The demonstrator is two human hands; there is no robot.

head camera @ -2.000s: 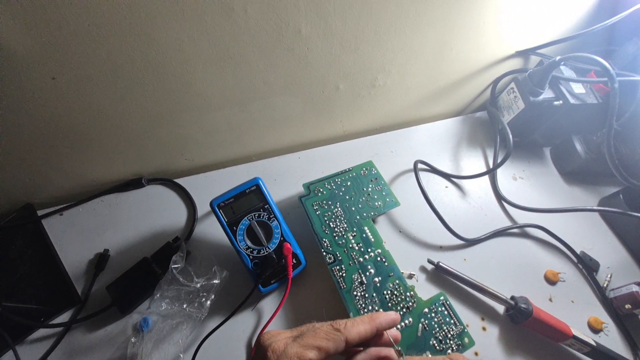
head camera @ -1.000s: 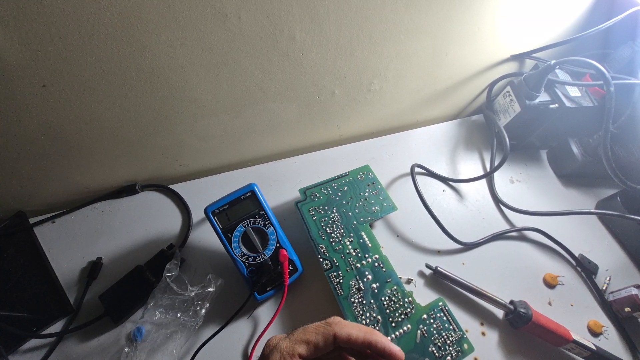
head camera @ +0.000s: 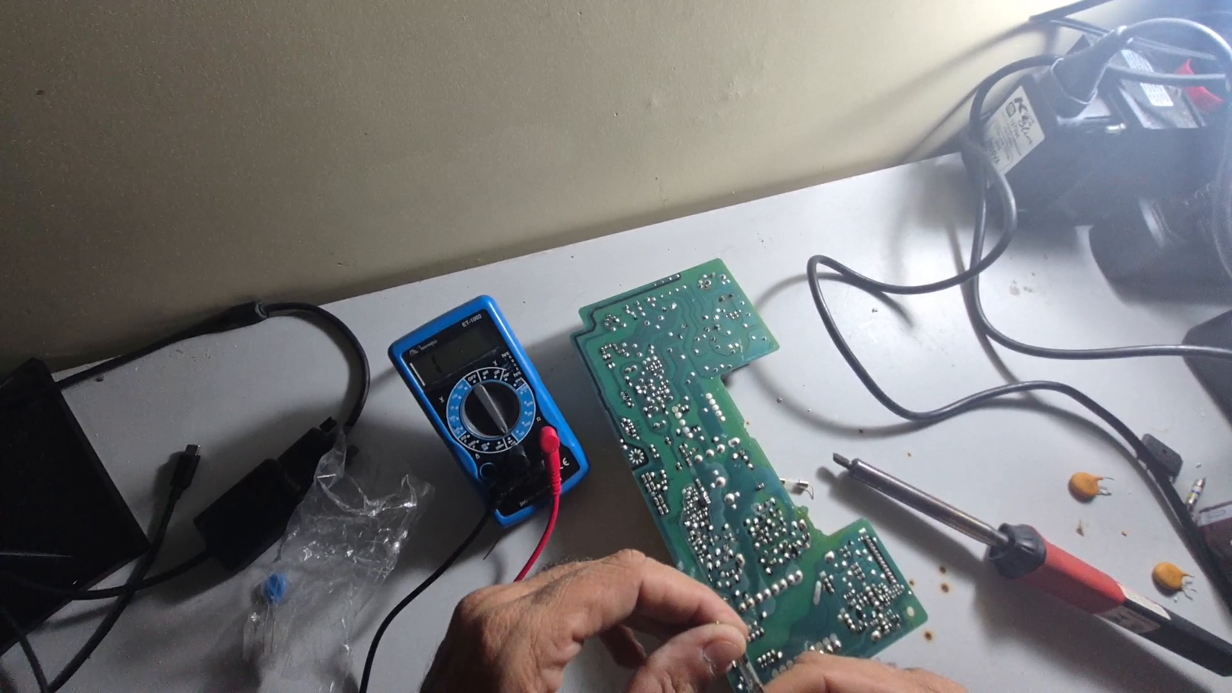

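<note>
A green circuit board [head camera: 693, 414] lies solder side up on the table. Over its lower end, my left hand [head camera: 597, 626] pinches a small, thin item [head camera: 746, 674] between thumb and forefinger; its kind is unclear. My right hand [head camera: 857, 674] shows only in part at the bottom edge, its fingers beside that item, and its grip is hidden. Left of the board is a blue digital multimeter [head camera: 489, 409] with red [head camera: 547, 525] and black [head camera: 423, 577] leads plugged in. A soldering iron with a red and black handle [head camera: 1068, 577] rests to the right of the board.
A clear plastic bag [head camera: 337, 549] and a black adapter with cables [head camera: 250, 510] lie at the left, near a black box [head camera: 58, 491]. Orange disc components [head camera: 1086, 485] sit at the right. A black cord [head camera: 924, 414] loops from black equipment [head camera: 1088, 144] at the back right. A wall borders the table.
My left hand has come further into view over the board's lower end. Part of my right hand now shows beside it. The multimeter and soldering iron have stayed in place.
</note>
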